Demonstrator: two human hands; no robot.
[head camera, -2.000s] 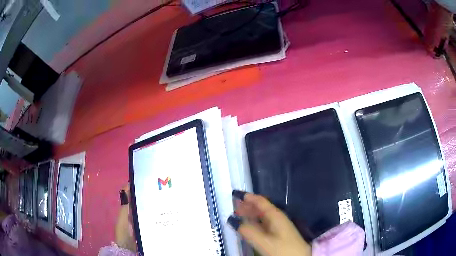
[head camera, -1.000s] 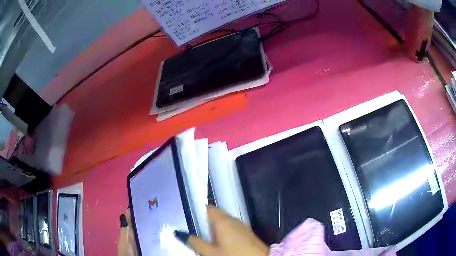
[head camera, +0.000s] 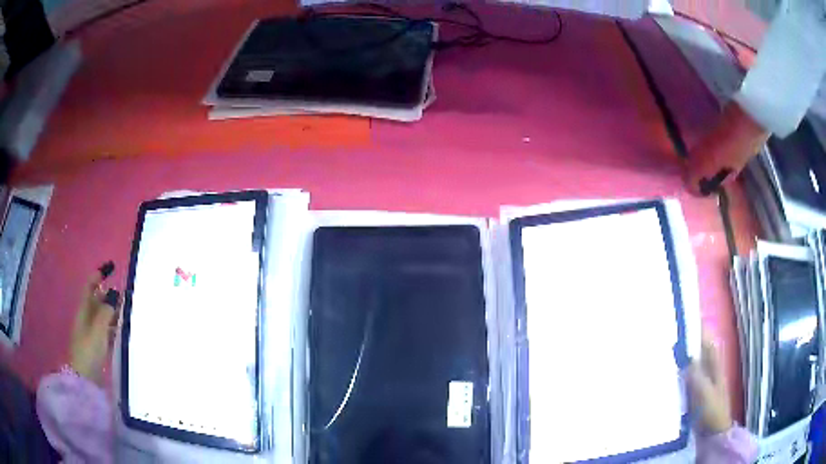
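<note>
The left tablet (head camera: 195, 317) lies on white sheets, its screen white with a coloured M logo. A dark tablet (head camera: 398, 335) with a barcode label (head camera: 459, 404) lies in the middle. The right tablet (head camera: 602, 335) has a bright white screen and a white sheet under it. My left hand (head camera: 93, 322), with black finger cots, is off the left tablet's left edge, fingers apart and empty. My right hand (head camera: 708, 385) is at the right tablet's right edge, one capped fingertip on the frame. Its other fingers are hard to make out, so its grip is unclear.
A stack of dark tablets on white sheets (head camera: 326, 63) lies at the back, with black cables (head camera: 489, 36). More sleeved tablets (head camera: 792, 335) stand at the right by an orange-red post (head camera: 729, 149). Another tablet (head camera: 18, 254) lies at the far left.
The tilted left tablet now lies flatter and my left hand is off it. My right hand has moved from it to the right tablet, whose dark screen is now white. The view has shifted right.
</note>
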